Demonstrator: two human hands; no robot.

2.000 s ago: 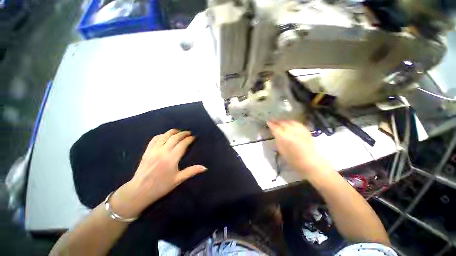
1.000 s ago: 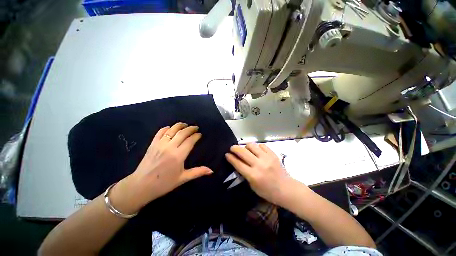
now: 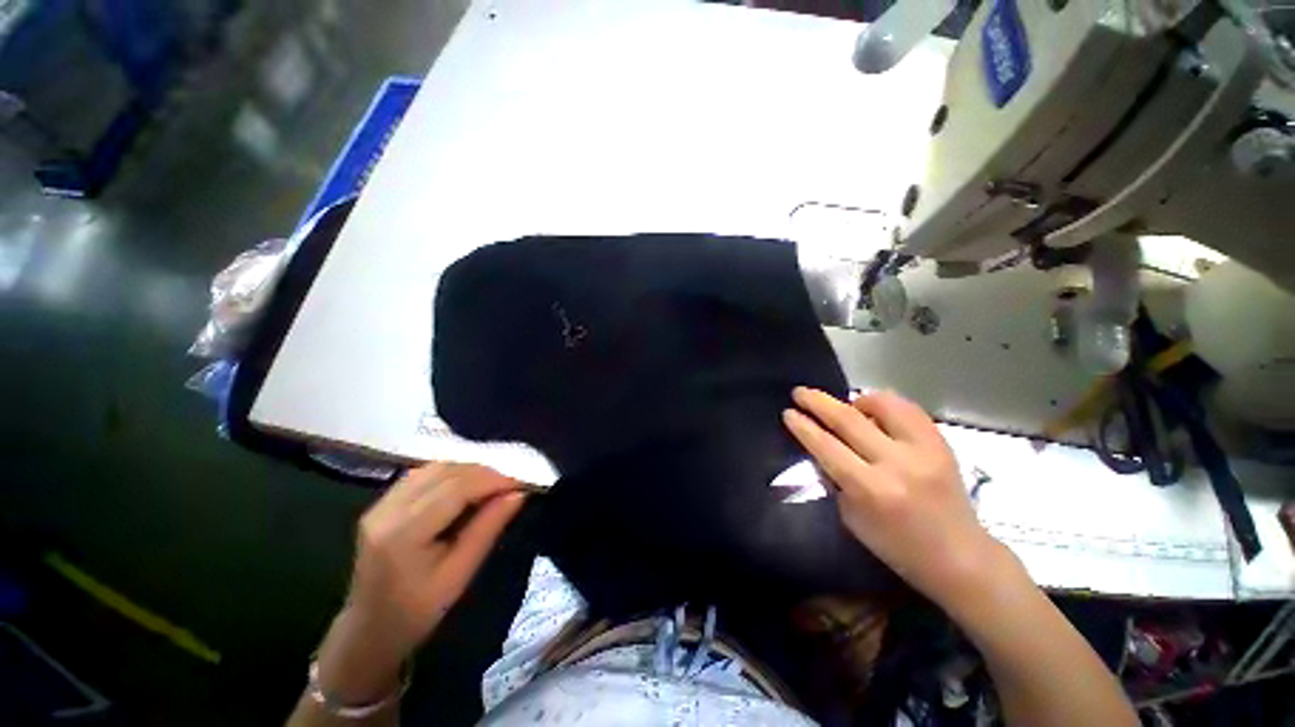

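A black fabric panel (image 3: 668, 355) lies on the white table and hangs over its front edge towards my lap. A pale thread squiggle (image 3: 571, 327) shows on its left part. My left hand (image 3: 433, 547) pinches the panel's edge at the table's front edge, left of my lap. My right hand (image 3: 895, 483) lies on the panel's right part, with thread snips (image 3: 802, 483) in it; their metal blades point left and the rest is hidden under the hand. The sewing machine head (image 3: 1051, 128) stands right of the panel, and the needle area (image 3: 883, 284) is beside the panel's right edge.
Scissors with black handles (image 3: 1132, 433) and black straps (image 3: 1211, 462) lie under the machine arm at the right. A blue crate (image 3: 355, 156) and plastic bags (image 3: 235, 298) are at the table's left side. A ruler scale (image 3: 1108, 547) runs along the front edge.
The view has turned left. My left hand has moved from the top of the panel to its front-left edge and now pinches it. My right hand stays on the panel with the snips.
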